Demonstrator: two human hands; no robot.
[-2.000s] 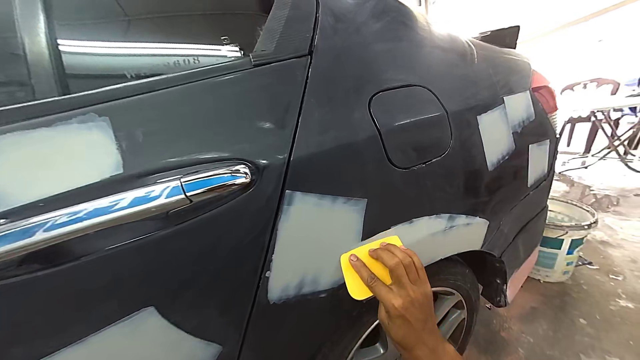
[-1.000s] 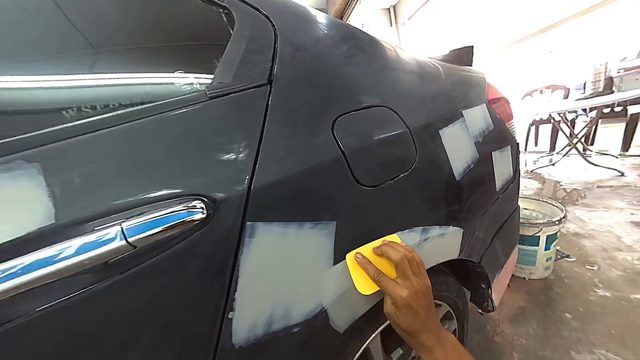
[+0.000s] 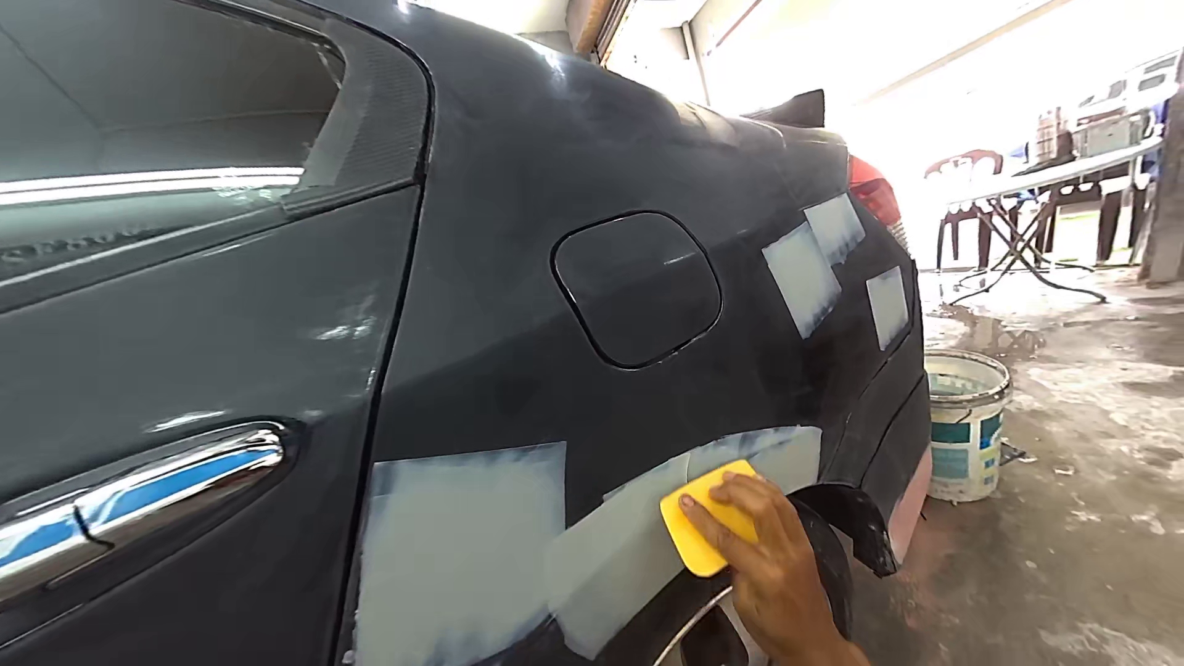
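My right hand grips a yellow sanding pad or sponge block, thumb and fingers spread over its face. The pad lies against the pale filler strip on the wheel arch of a dark car's rear quarter panel. Left of that strip is a large square filler patch. The wheel shows partly below the hand. My left hand is out of view.
A chrome door handle juts out at the left. More filler patches mark the rear of the panel. Behind the car, a bucket stands on the wet floor, with a folding table and chairs farther back.
The view has shifted toward the rear of the car. My right hand stays shut on the yellow pad along the wheel arch strip.
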